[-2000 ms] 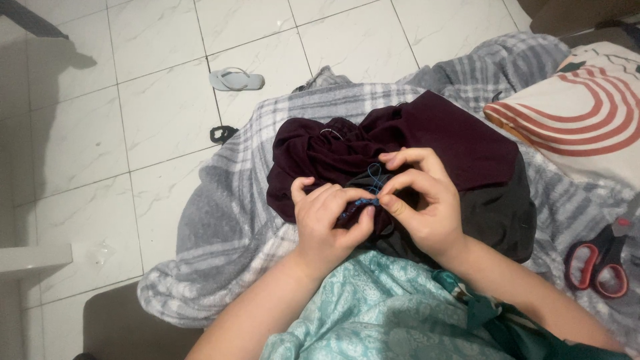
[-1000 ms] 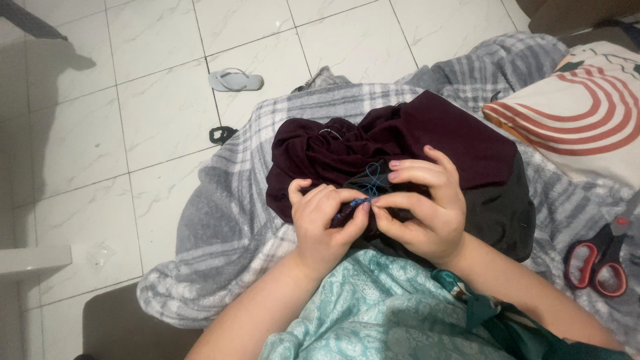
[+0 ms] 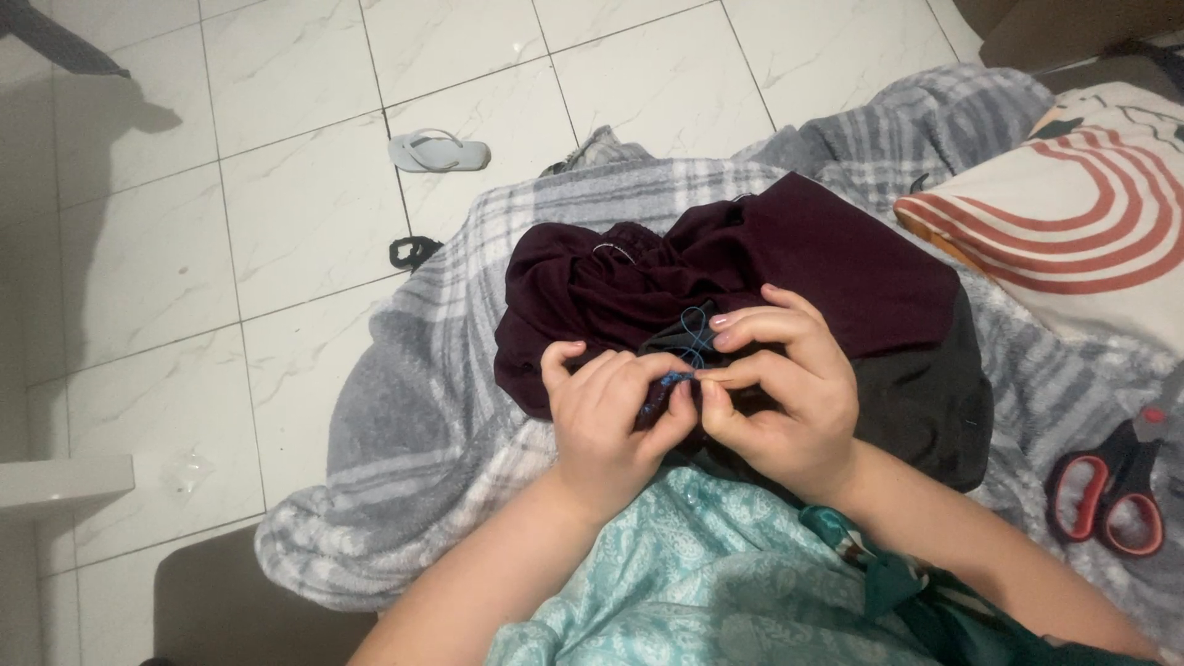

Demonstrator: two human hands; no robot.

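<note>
A dark maroon fabric garment (image 3: 832,268) with a dark grey part (image 3: 925,416) lies bunched over my lap. My left hand (image 3: 610,425) pinches the maroon cloth's edge, where blue stitching (image 3: 675,377) shows, between thumb and forefinger. Right beside it, the thumb and forefinger of my right hand (image 3: 786,398) are pinched together at the end of the stitching, the other fingers raised. Whether a needle is between them cannot be told. Loops of blue thread (image 3: 696,333) stand up just above the fingertips.
Red-and-black scissors (image 3: 1105,490) lie at the right on a grey-and-white plaid blanket (image 3: 398,444). A cushion with rust-coloured arcs (image 3: 1091,213) is at the upper right. On the tiled floor are a light flip-flop (image 3: 439,153) and a small black item (image 3: 413,252).
My right hand's fingers have shifted slightly around the blue stitching, and the thread loops have changed shape. My left hand keeps its pinch on the cloth.
</note>
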